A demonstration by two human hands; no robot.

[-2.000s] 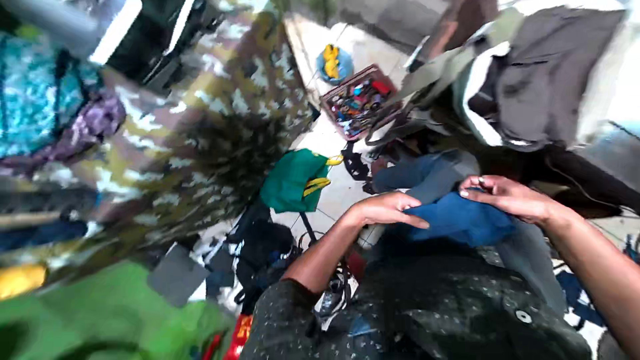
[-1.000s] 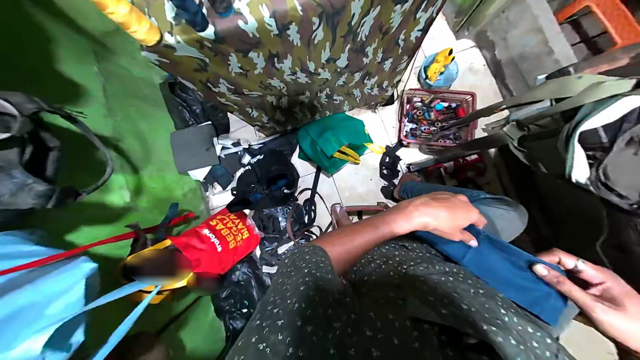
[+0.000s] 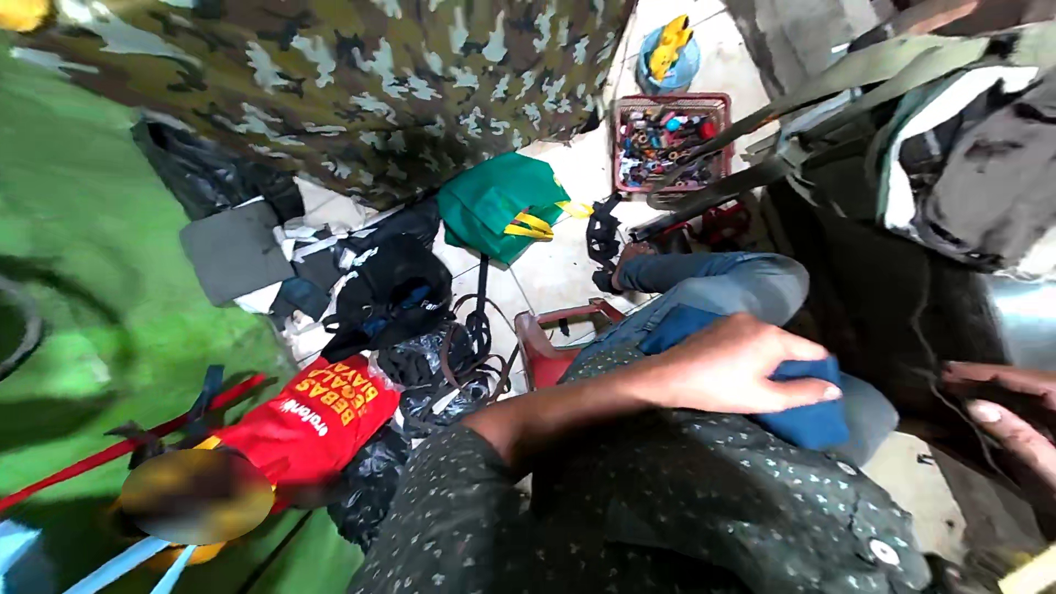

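Observation:
Folded blue fabric point(image 3: 802, 412) lies across my lap over grey-blue jeans. My left hand point(image 3: 742, 363) rests on it from above, its thumb and fingers closed around a folded edge. Off to the right, near the frame's edge, my right hand point(image 3: 1011, 408) is apart from the fabric, fingers spread beside a thin dark cord point(image 3: 928, 330). Part of that hand is cut off by the frame, and nothing shows held in it.
A red plastic basket point(image 3: 617, 148) of small items stands on the tiles near a blue bucket point(image 3: 678, 73). A green bag point(image 3: 499, 202), red bag point(image 3: 318, 417), black bags, camouflage cloth point(image 3: 371, 91) and red stool point(image 3: 540, 351) lie around. Bags with straps point(image 3: 990, 173) are at right.
My right hand has let go of the blue fabric, which it held a second ago, and has moved right. The fabric, stretched between both hands before, is now bunched under my left hand.

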